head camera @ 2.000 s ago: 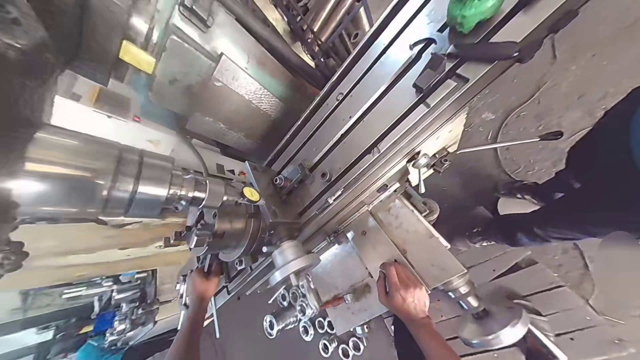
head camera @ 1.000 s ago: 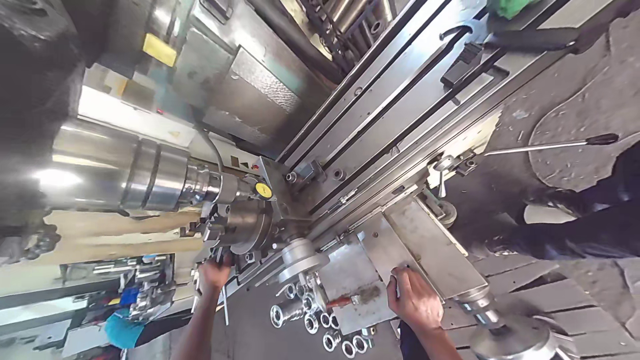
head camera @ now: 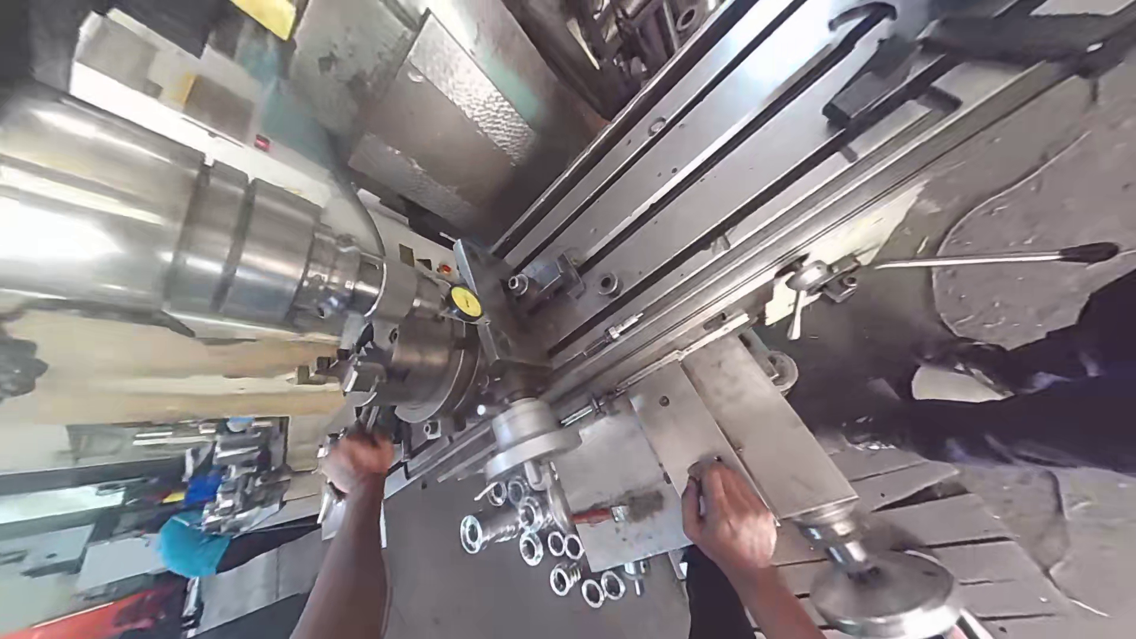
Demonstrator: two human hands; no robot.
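My left hand is closed around a metal part or handle just below the jaws of a chuck; what exactly it grips is partly hidden. My right hand rests on the flat metal saddle cover, its fingertips at a small dark round piece. A dial indicator with a yellow face sits beside the chuck, under the milling machine's spindle head. Between my hands are a graduated handwheel collar and a red-handled tool lying on a metal plate.
The slotted machine table runs up to the right, with dark clamps on it. Several metal rings lie below. A lever and a handwheel stick out at right. One person's legs are at right; another person is at lower left.
The view has moved closer to the chuck and table. Both hands stay at about the same places on the machine.
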